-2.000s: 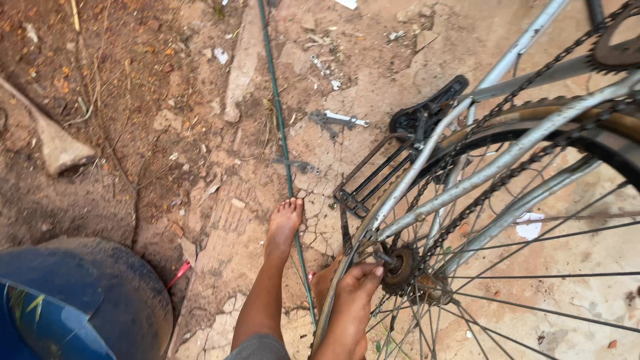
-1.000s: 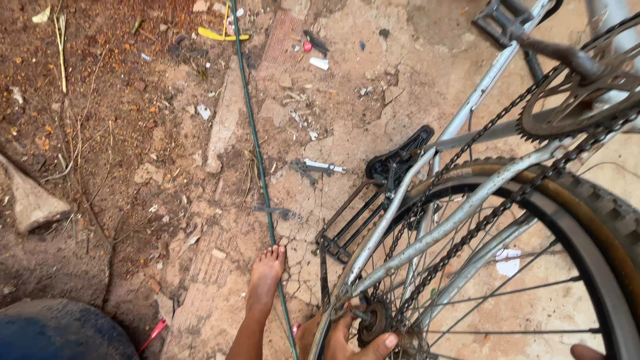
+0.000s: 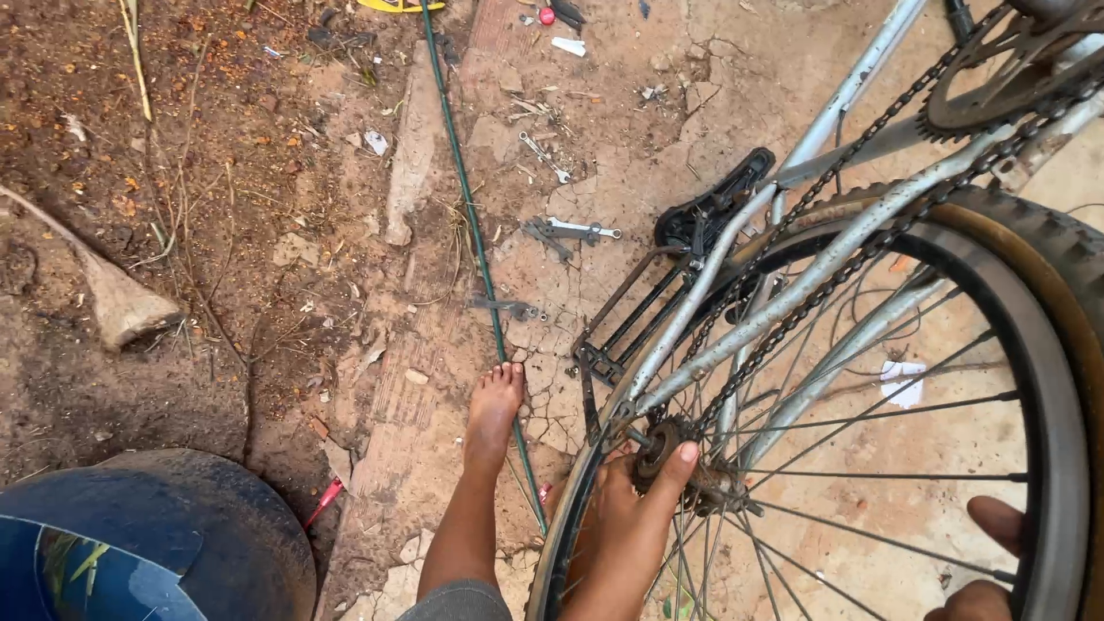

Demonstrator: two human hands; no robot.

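My left hand point(image 3: 634, 517) is at the rear hub of a bicycle, its thumb and fingers around the small rear sprocket point(image 3: 660, 448). The silver frame tube point(image 3: 776, 319) and dark chain point(image 3: 798, 332) slope down to that hub; whether the chain sits on the sprocket teeth cannot be told. At the lower right, fingers of my right hand point(image 3: 992, 552) show inside the rear wheel's rim point(image 3: 1048, 431); the rest is hidden or out of view. A large chainring point(image 3: 983, 78) is at the upper right, and a black pedal point(image 3: 716, 203) lies beyond the frame.
Several wrenches, including a combination wrench point(image 3: 586, 228), lie on the cracked ground. A green hose or rod point(image 3: 466, 190) runs past my bare foot point(image 3: 493, 414). A blue drum point(image 3: 155, 517) stands lower left, and a wooden piece point(image 3: 125, 302) lies on the soil.
More of my right hand now shows at the rim; only a small part was visible a second ago. My left hand remains at the hub. The view has shifted.
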